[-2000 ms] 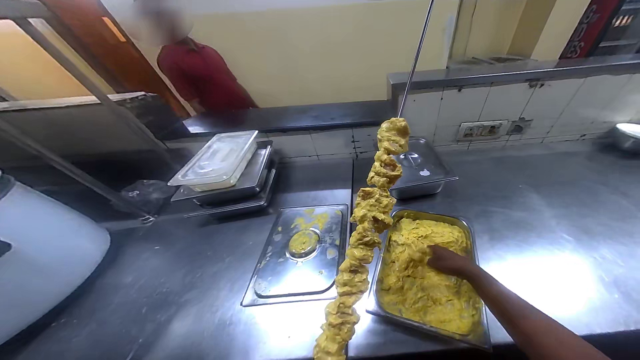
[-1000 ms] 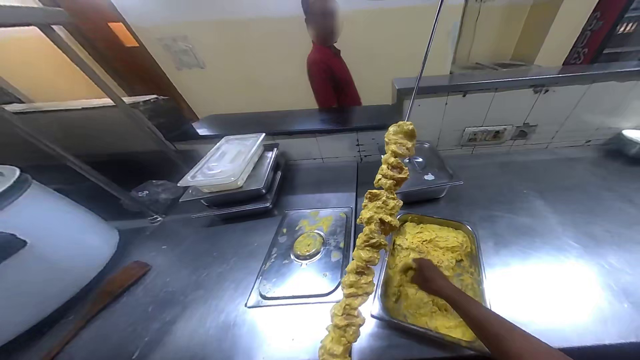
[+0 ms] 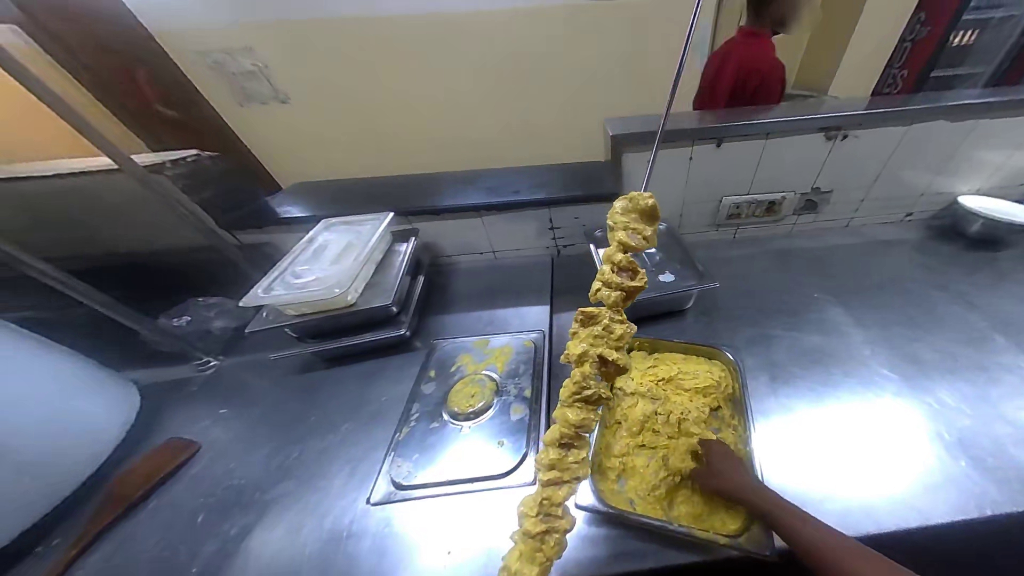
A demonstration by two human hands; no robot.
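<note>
My right hand is in the lower right part of a rectangular steel pan, its fingers sunk in yellow-coated marinated pieces; what they grip is hidden. A long metal skewer stands tilted in front of the pan's left side, threaded with many yellow-coated chunks from mid-frame down to the bottom edge. The skewer's lower end is out of frame, and my left hand does not show. Left of the pan lies a steel lid smeared with yellow marinade.
Stacked steel pans with a translucent plastic container stand back left. A covered steel pan sits behind the skewer. A wooden spatula lies near a white vessel at left. A bowl is far right. Beyond the ledge stands a person.
My right hand has moved within the pan, toward its lower right part. The person in red beyond the ledge has gone from the left to the right.
</note>
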